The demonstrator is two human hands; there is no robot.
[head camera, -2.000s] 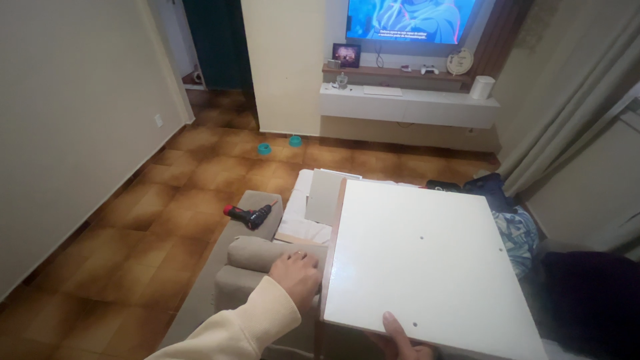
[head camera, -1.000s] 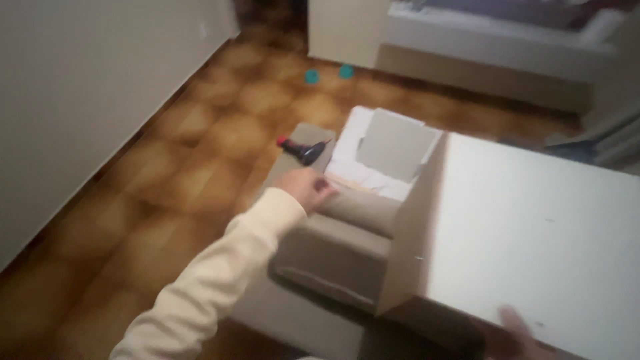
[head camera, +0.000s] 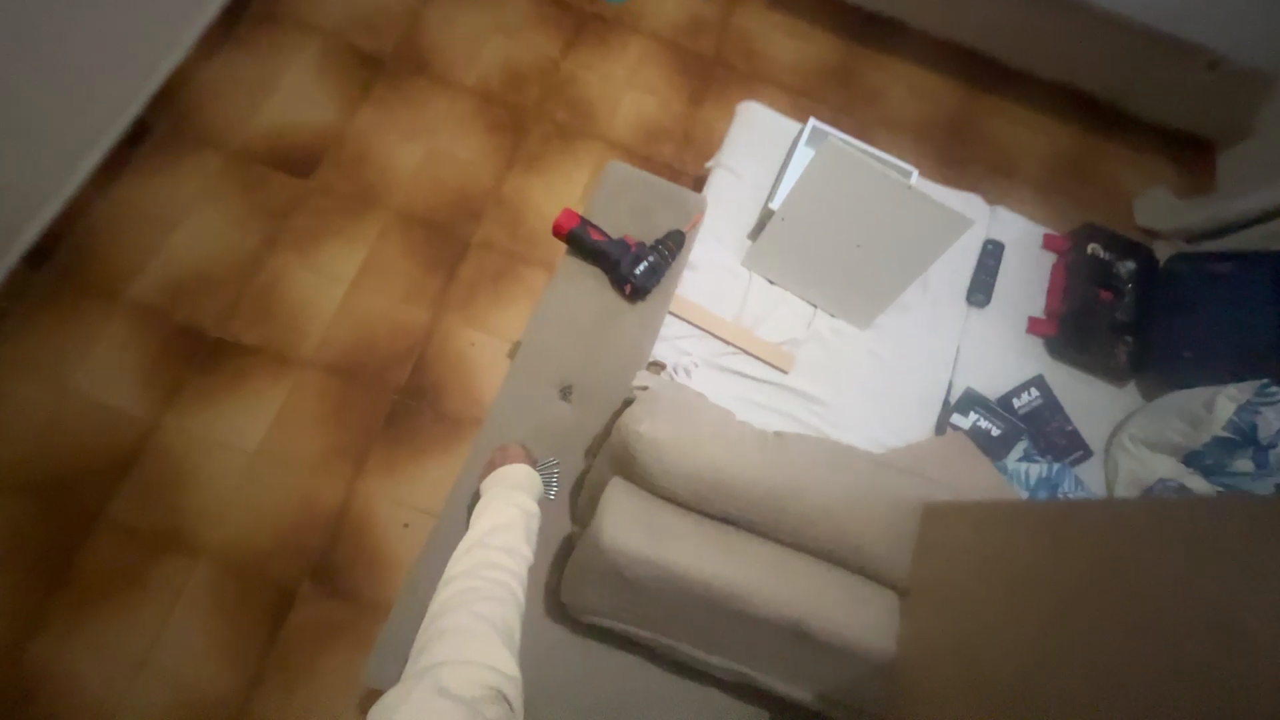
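Note:
My left hand (head camera: 510,459), mostly hidden by its cream sleeve, is low over the sofa armrest (head camera: 572,330). Several metal screws (head camera: 548,478) lie in a row right beside it; whether the fingers hold any is not visible. Farther up the armrest rests a black and red cordless drill (head camera: 625,255), with a small dark cluster of hardware (head camera: 566,393) between it and the hand. My right hand is out of view. At the lower right stands the brown side of a furniture box or panel (head camera: 1090,610).
Two beige cushions (head camera: 740,580) adjoin the armrest. On the white cover are a flat panel (head camera: 860,235), a wooden strip (head camera: 732,333), a remote control (head camera: 986,272), an open tool case (head camera: 1100,300) and dark booklets (head camera: 1045,415). Tiled floor (head camera: 250,400) lies left.
The view has swung down and left. My left hand has moved from beside the white-topped furniture piece to the armrest by the screws. My right hand, earlier on that piece, has left the view.

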